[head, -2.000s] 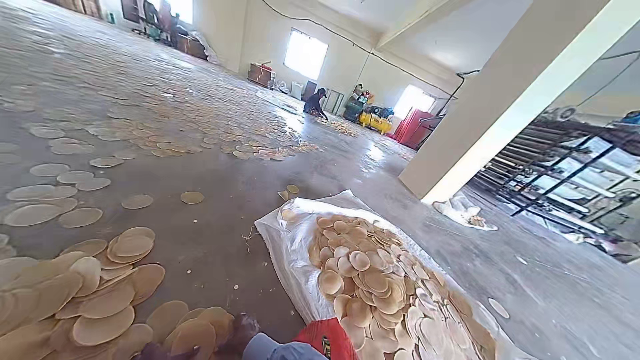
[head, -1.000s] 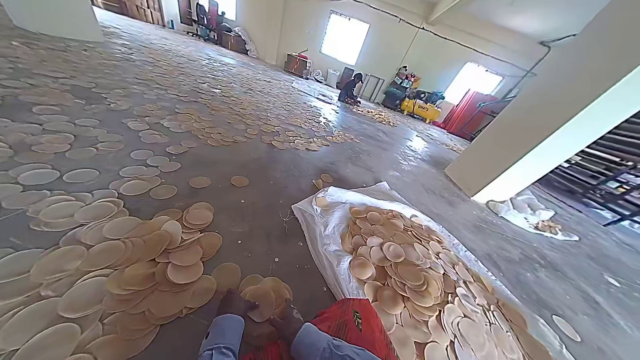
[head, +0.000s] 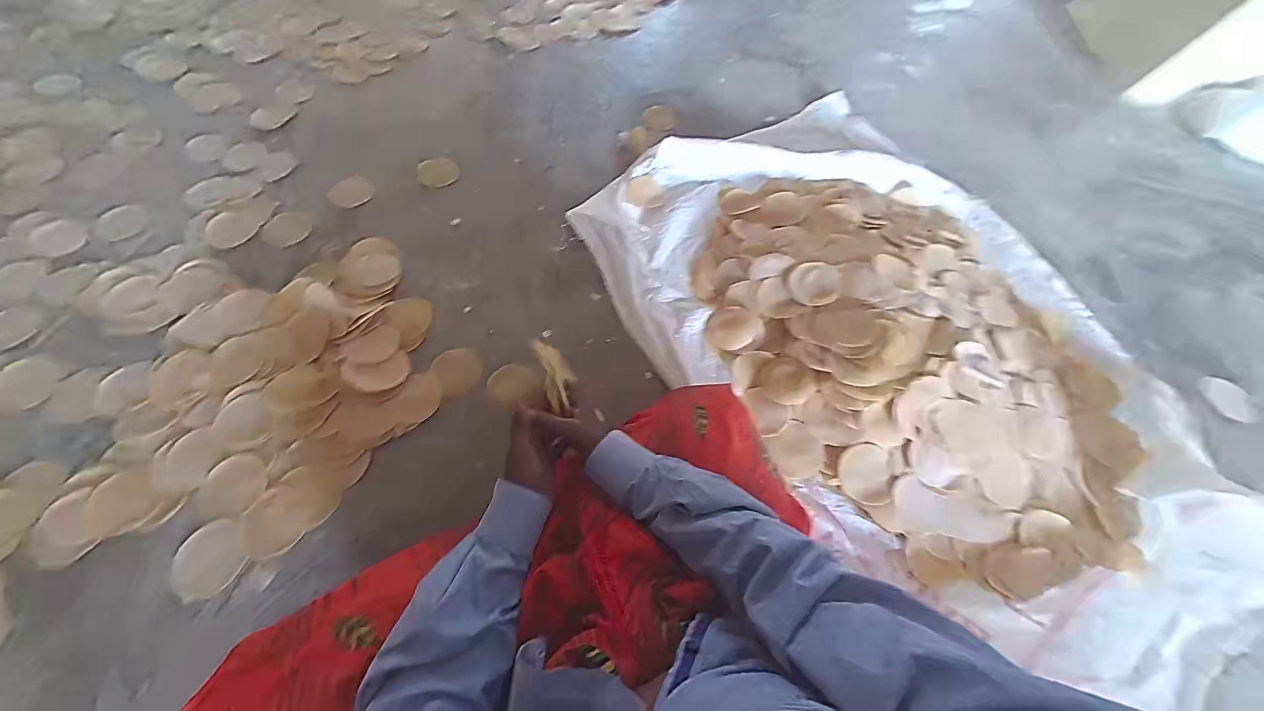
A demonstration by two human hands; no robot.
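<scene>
My left hand point(head: 530, 449) and my right hand point(head: 575, 427) meet in front of my red patterned cloth point(head: 681, 425), closed together on a small stack of thin round discs point(head: 555, 377) held on edge. One flat disc point(head: 513, 383) lies just left of the stack. A heap of tan discs point(head: 286, 395) spreads over the floor to the left of my hands. To their right, a large pile of the same discs point(head: 849, 326) rests on a white woven sheet point(head: 667, 247). The fingers are partly hidden and blurred.
More discs point(head: 59, 237) are scattered over the grey concrete floor point(head: 494, 257) at the far left and top. The base of a pillar point(head: 1136, 39) stands at the upper right, with a white sheet or sack point(head: 1234, 118) beside it. A single disc point(head: 1227, 398) lies at the right edge.
My hands were apart over discs on the floor; now they are together around an upright stack near the red cloth. The view has tilted down toward the floor.
</scene>
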